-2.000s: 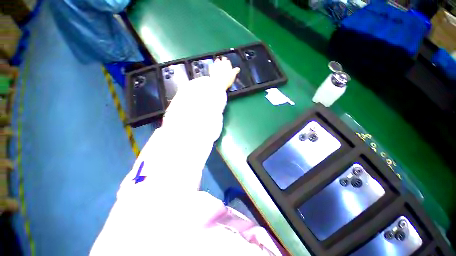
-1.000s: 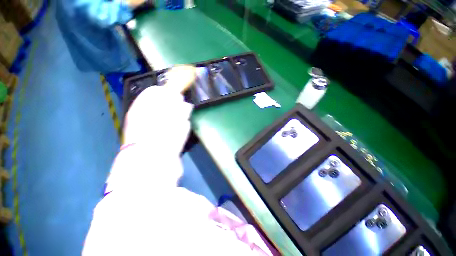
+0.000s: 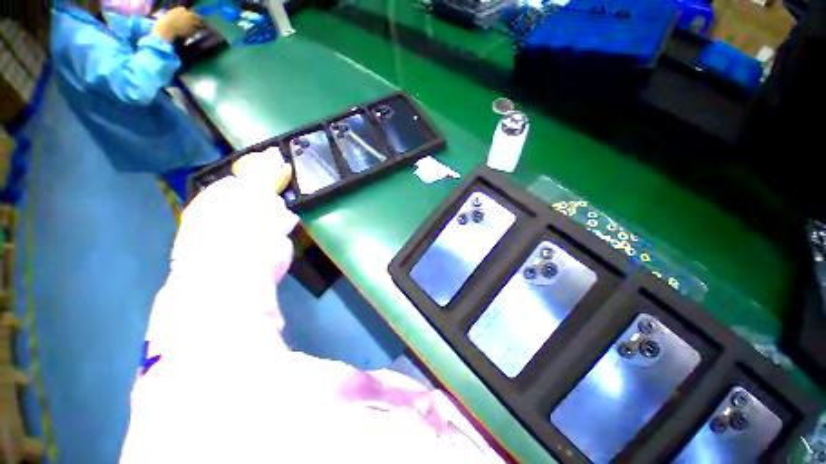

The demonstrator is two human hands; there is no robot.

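My left hand (image 3: 263, 170) is at the end of a white sleeve, reaching across the left part of the far black tray (image 3: 369, 170). It is overexposed, so whether its fingers grip anything cannot be told. It hides part of that tray's left slots. Three phone units show to its right, one a silvery unit (image 3: 314, 163). A nearer black tray (image 3: 447, 324) lies at the lower right with several glossy blue-silver units, such as one unit (image 3: 464, 246), lens clusters towards the back. Its lower end is cut off. My right hand is out of the picture.
A white bottle (image 3: 507, 142) with a metal cap stands behind the near tray. White scrap (image 3: 436, 169) lies between the trays. Gold and white rings (image 3: 593, 223) lie on clear sheet behind the near tray. A person in a blue gown (image 3: 113, 82) works at the upper left.
My left hand has moved left along the far tray, uncovering the middle units. The view has shifted, so the near tray shows further left and the person in blue shows more.
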